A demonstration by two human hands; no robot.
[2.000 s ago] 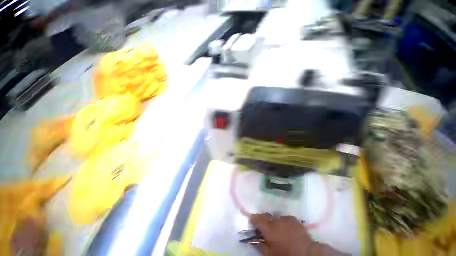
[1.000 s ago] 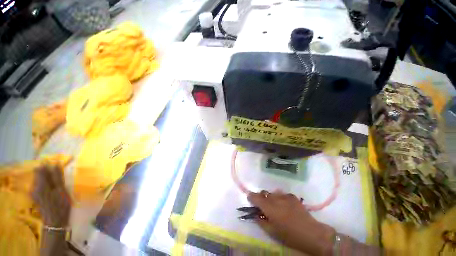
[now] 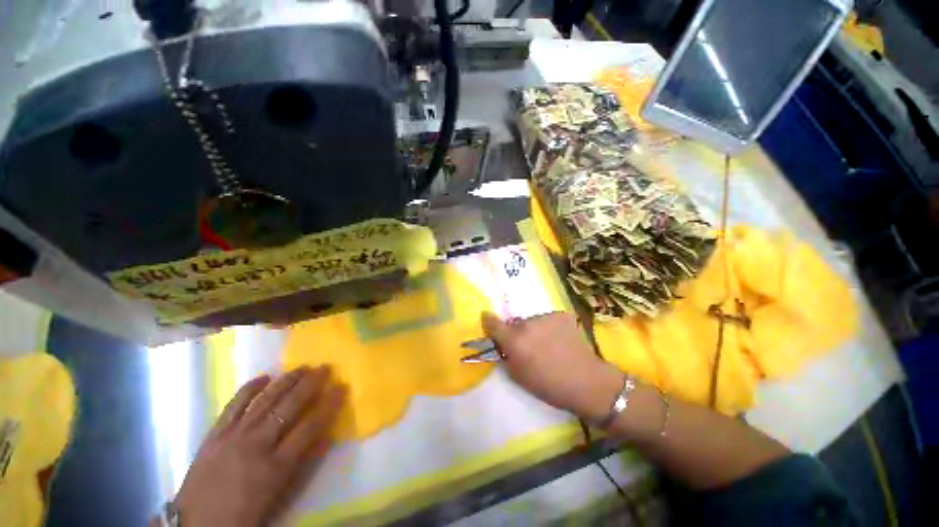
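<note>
A yellow fabric panel [image 3: 396,360] with a lobed edge lies flat on the white placement template [image 3: 468,422], under the machine front. The grey-green label clamp [image 3: 405,314] rests over the panel; no label shows inside it. My left hand [image 3: 270,437] lies spread on the panel's left part. My right hand [image 3: 541,355] is at the panel's right edge, holding the dark thread snips [image 3: 482,351] with the blades pointing left over the fabric. The dark grey front of the pattern sewer [image 3: 206,144] hides the panel's far edge.
The label bundle [image 3: 618,206] lies right of the machine. The yellow panel pile [image 3: 793,309] with a reddish-brown cord [image 3: 720,360] is beyond my right forearm. The control screen [image 3: 746,62] stands upper right. A finished panel [image 3: 36,422] lies far left. A tape note [image 3: 288,270] crosses the machine front.
The view has swung right and closer. A yellow panel now covers the template, which was bare. My left hand has moved from the left-side yellow fabric onto this panel. My right hand still holds the snips.
</note>
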